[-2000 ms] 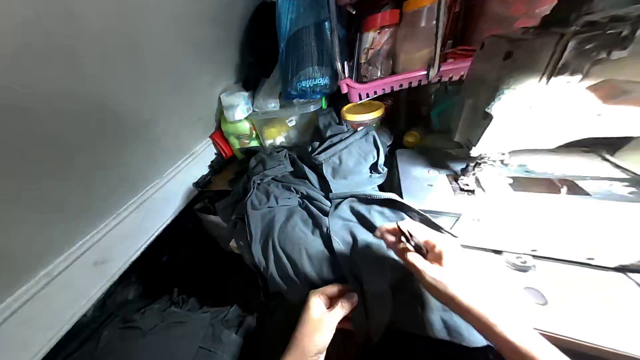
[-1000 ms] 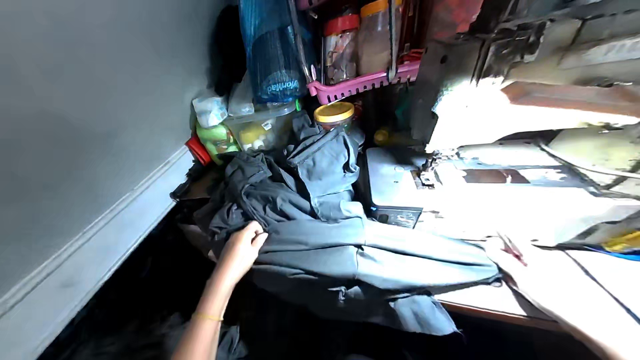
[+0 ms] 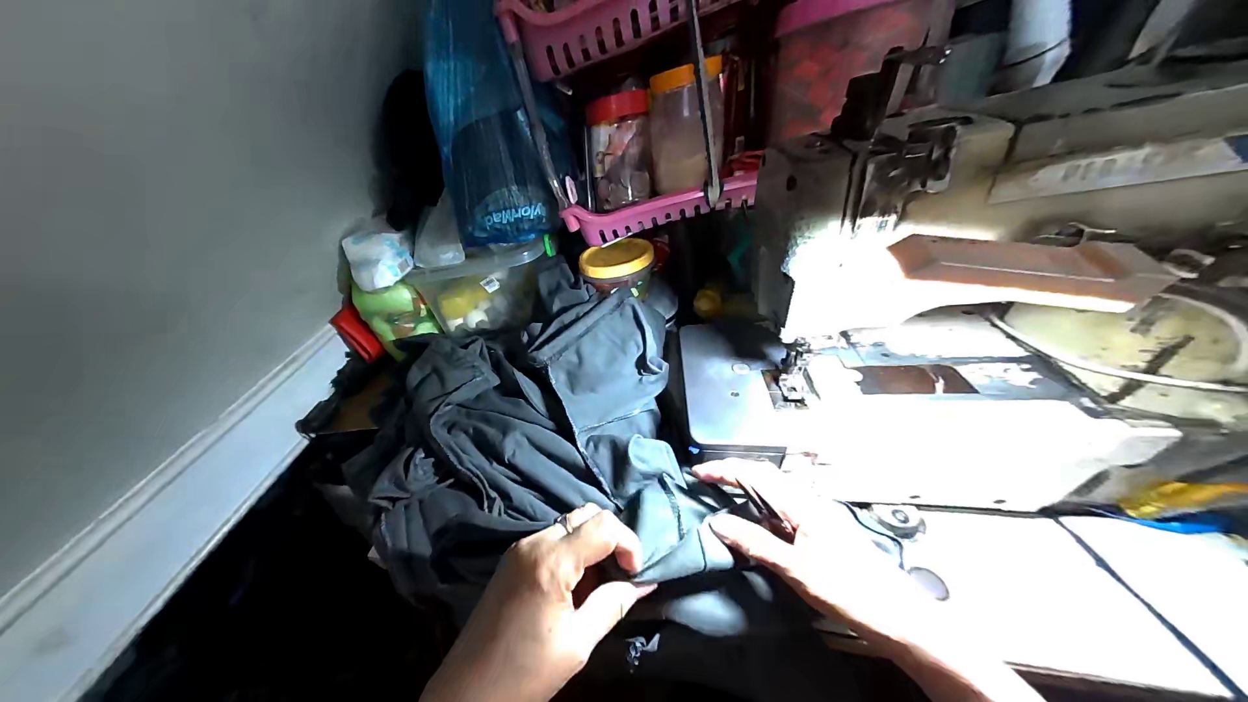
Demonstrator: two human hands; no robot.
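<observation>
Dark grey fabric (image 3: 517, 453) lies bunched to the left of the sewing machine (image 3: 877, 244). Low in the middle of the view, my left hand (image 3: 551, 595), with a ring on one finger, pinches a seamed edge of this fabric between thumb and fingers. Across from it, my right hand (image 3: 780, 526) rests at the same stretch of cloth, with small dark thread snips (image 3: 767, 509) held in the palm between thumb and fingers. The fabric between both hands shows a stitched seam. The machine's presser foot (image 3: 795, 380) stands beyond my right hand with no cloth under it.
Behind the fabric are a jar with a yellow lid (image 3: 617, 259), a clear plastic box (image 3: 487, 292) and a green packet (image 3: 392, 310). A pink basket rack (image 3: 663, 213) holds jars above. The wall (image 3: 175, 224) bounds the left side. A bobbin winder or similar round metal part (image 3: 897, 521) sits on the white table (image 3: 1053, 575).
The fabric stretched across toward the right a second ago is now gathered between my hands. My left hand has moved right and my right hand left, so they are close together.
</observation>
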